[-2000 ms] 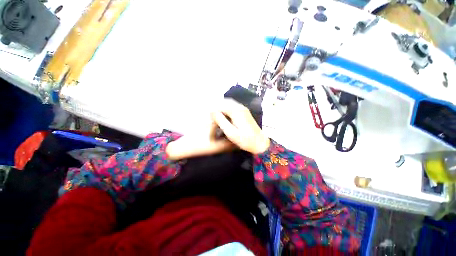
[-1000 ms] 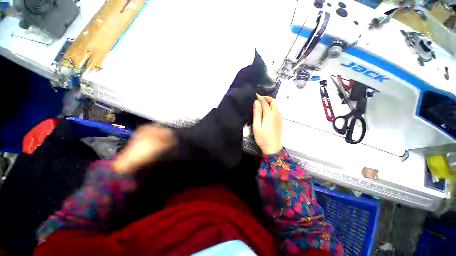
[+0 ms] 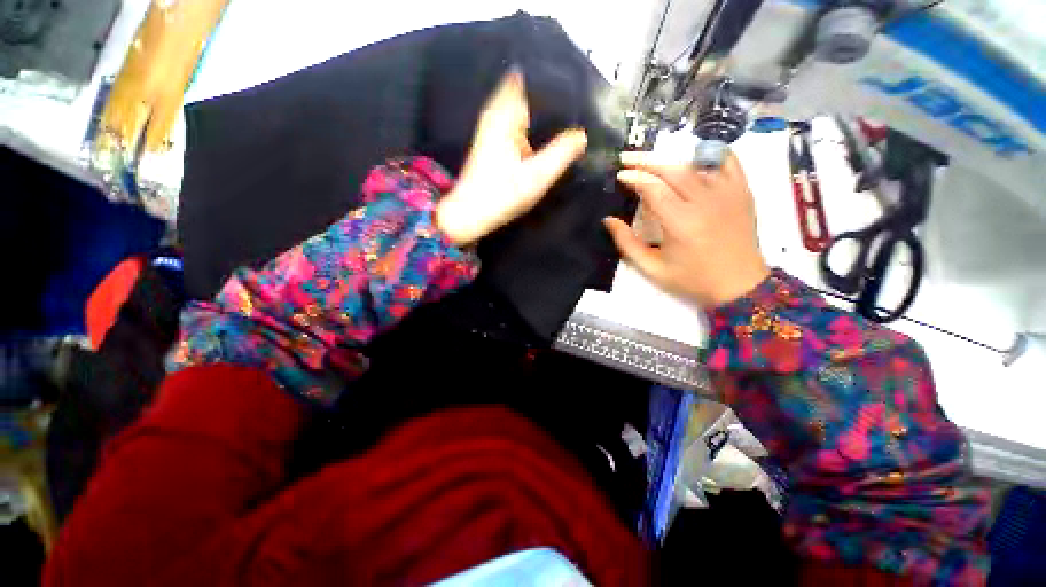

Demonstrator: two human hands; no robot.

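A large black garment piece [image 3: 310, 149] lies spread on the white table, its right edge at the presser foot and needle [image 3: 638, 132] of the sewing machine [image 3: 918, 103]. Its lower part hangs over the table's front edge onto my lap. My left hand [image 3: 505, 172] lies flat on top of the cloth, thumb and fingers apart, gripping nothing. My right hand [image 3: 688, 224] is at the cloth's right edge, just in front of the presser foot, fingers bent. Its fingertips touch or nearly touch the cloth; whether they pinch it is unclear.
Black-handled scissors [image 3: 877, 258] and red thread snips [image 3: 808, 195] lie right of my right hand. A tan strip [image 3: 161, 75] lies at the far left of the table. A measuring strip [image 3: 631, 353] runs along the front edge. A blue crate edge [image 3: 663, 459] shows below.
The black cloth has gone from hanging toward my lap to lying spread across the table. My left hand has moved up and right onto it. My right hand has moved right, beside the presser foot.
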